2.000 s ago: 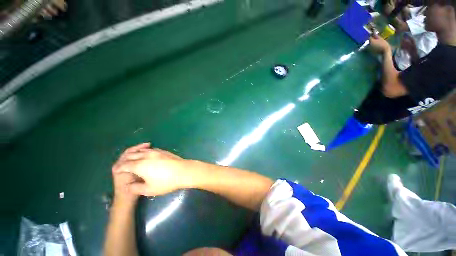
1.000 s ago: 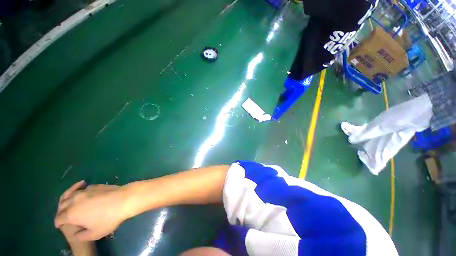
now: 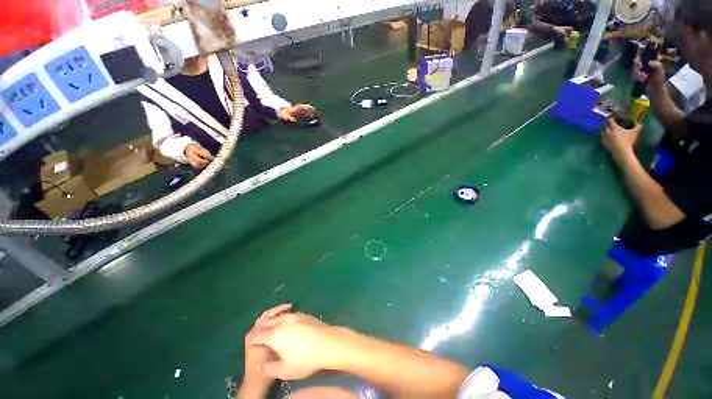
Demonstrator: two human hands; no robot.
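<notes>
My right hand point(image 3: 297, 343) lies over my left hand point(image 3: 259, 363), the two touching above the green bench point(image 3: 343, 288) at the bottom of the view. No object shows in either hand. My left hand is mostly covered, and the space between the palms is hidden. A small round black part with a pale face point(image 3: 468, 194) lies alone on the bench, ahead and to the right. A faint ring-shaped mark point(image 3: 375, 250) shows nearer to my hands.
A white paper slip point(image 3: 539, 292) lies near the bench's right edge. A shelf with blue sockets point(image 3: 78, 74) and a flexible metal hose point(image 3: 234, 117) are upper left. A person point(image 3: 203, 101) works across the divider, another point(image 3: 663, 179) at right, beside a blue box point(image 3: 579, 104).
The view has swung up and left, bringing the sockets, hose and person across the bench into sight. My hands stay clasped, now lower centre. The person at right handles something near the blue box.
</notes>
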